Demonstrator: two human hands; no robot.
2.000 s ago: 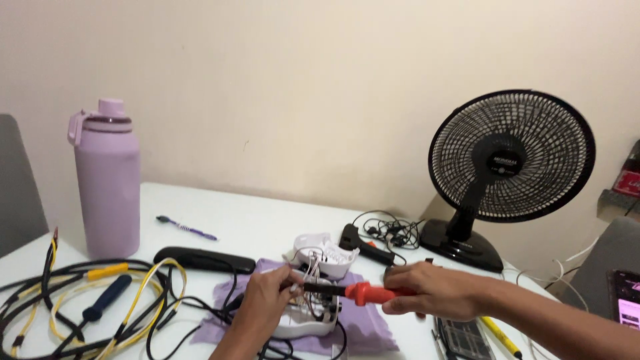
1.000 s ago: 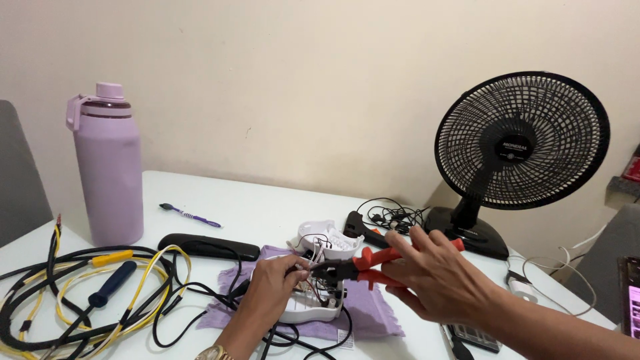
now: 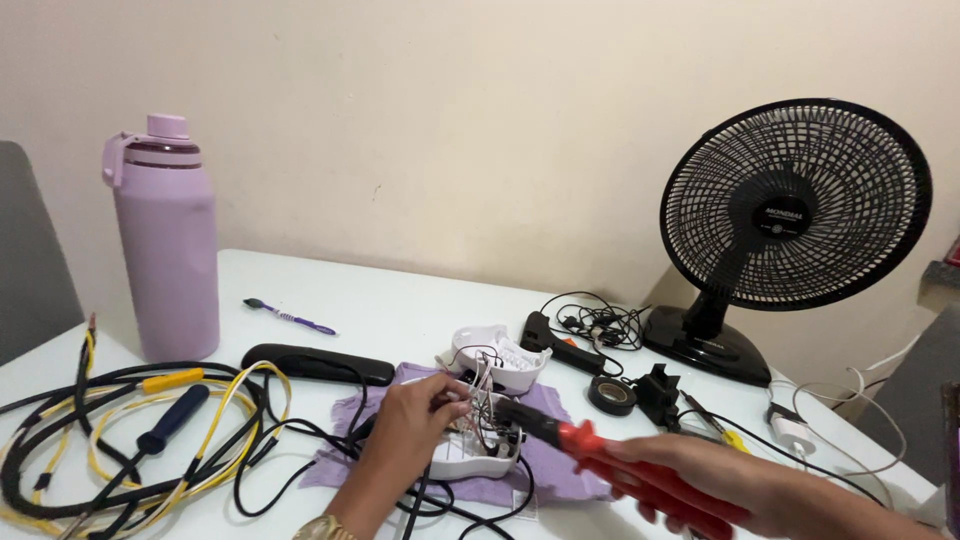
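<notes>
My left hand [image 3: 420, 420] pinches thin wires over an opened white plastic housing [image 3: 476, 469] at the lower middle. Red-handled pliers [image 3: 637, 480] with dark jaws are gripped in my right hand [image 3: 690, 472], their tips just right of those wires. Behind the housing lies another white shell part [image 3: 502, 360], with wires running into it. Both parts rest on a purple cloth [image 3: 559, 457]. Whether the jaws touch a wire cannot be told.
A purple bottle [image 3: 169, 247], coiled cables [image 3: 45, 375], a blue-handled screwdriver [image 3: 172, 420], a black elongated case [image 3: 319, 365] and a toothbrush [image 3: 289, 316] lie left. On the right are a glue gun [image 3: 562, 345], black tape [image 3: 612, 395], a fan [image 3: 795, 206] and a charger [image 3: 791, 431].
The pliers, earlier across the wires by my left fingers, have moved away to the right and down. My right hand still holds them.
</notes>
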